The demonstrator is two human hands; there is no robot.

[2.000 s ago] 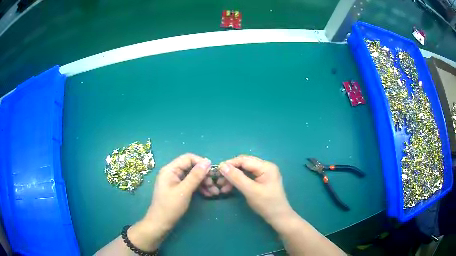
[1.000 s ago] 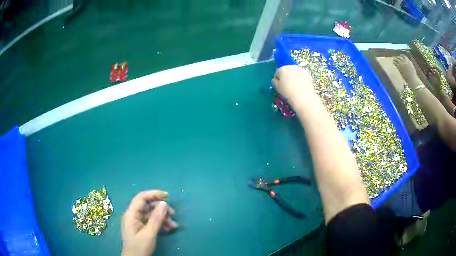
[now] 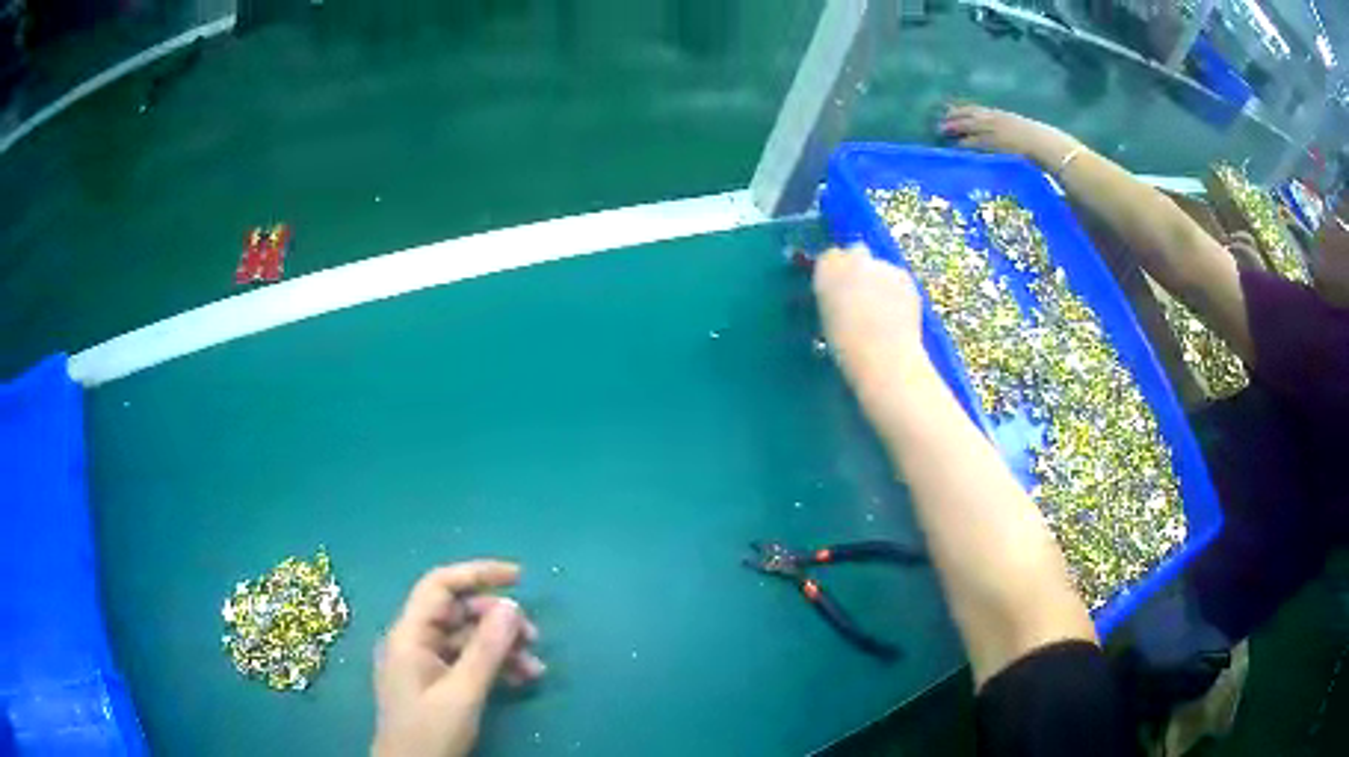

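My left hand (image 3: 451,651) is low at centre-left over the green mat (image 3: 488,429), thumb and fingers curled close together; whether a small part is between them I cannot tell. My right hand (image 3: 870,308) is at the upper left edge of the full blue tray (image 3: 947,170), fingers bunched. It covers most of the red board (image 3: 800,259); only a bit of red shows beyond the fingertips, and its grip is hidden. Gold-silver parts (image 3: 1095,429) fill the tray. A loose pile of similar parts (image 3: 286,621) lies left of my left hand.
Cutting pliers (image 3: 814,559) lie open left of the tray. A second blue tray (image 3: 52,562) is at the left edge. Beyond the pale rail (image 3: 429,277), a red board (image 3: 264,255) lies on the green surface. At right, another person's arm (image 3: 1139,215) reaches past the tray's far end.
My hands have parted: the right went from centre to the red board by the tray. The view has turned right. The board beyond the rail shifted left; the neighbour's arm now reaches forward.
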